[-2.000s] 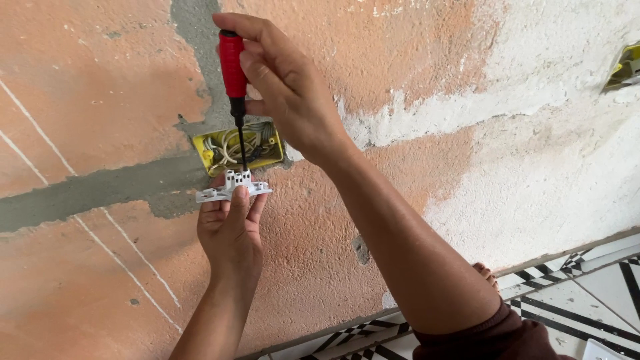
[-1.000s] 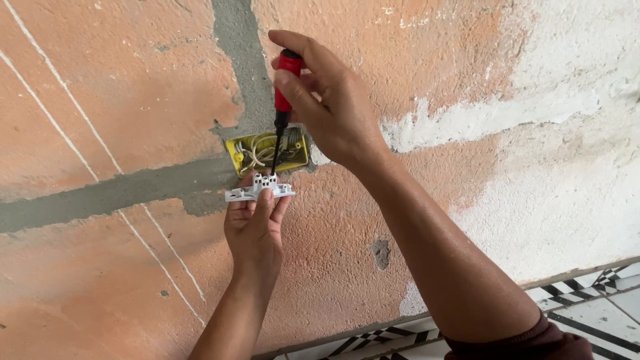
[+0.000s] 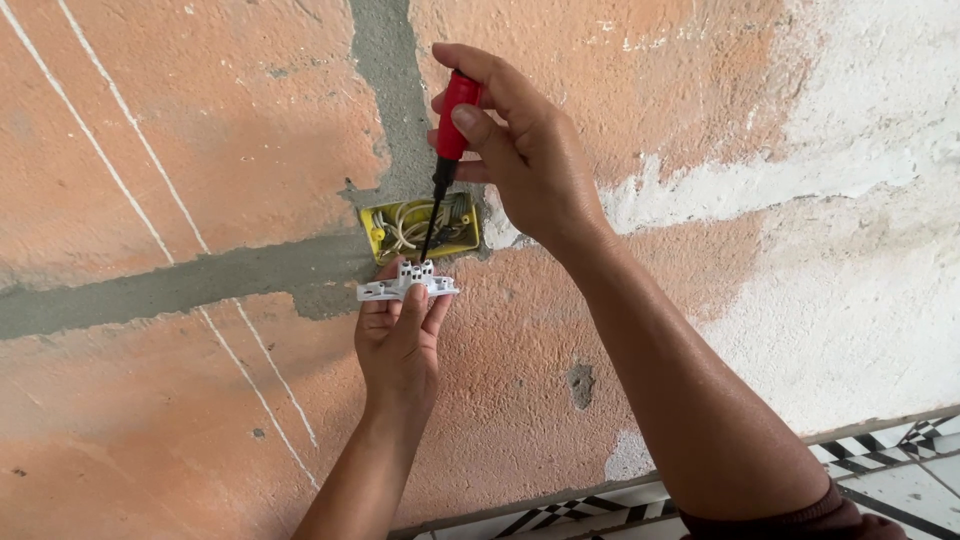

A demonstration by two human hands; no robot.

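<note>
My left hand (image 3: 401, 345) holds a white plastic electrical socket module (image 3: 411, 289) by its underside, with the screw terminals facing up. In my right hand (image 3: 525, 142) is a screwdriver with a red handle (image 3: 457, 112) and a thin dark shaft, pointing down. Its tip meets the terminal block on the module's right part; whether it sits in a screw slot is too small to tell. Just behind the module, a yellow electrical wall box (image 3: 366, 225) is set in the wall, with coiled pale and dark wires (image 3: 409, 225) inside.
Grey mortar strips (image 3: 225, 277) run across and up the orange wall around the box. White paint patches (image 3: 840, 300) cover the wall's right side. A floor of white tiles with black patterns (image 3: 907, 487) meets the wall at the lower right.
The view has shifted, so the box and hands sit differently in frame. Both hands keep their holds, and the screwdriver stays at the module's terminals.
</note>
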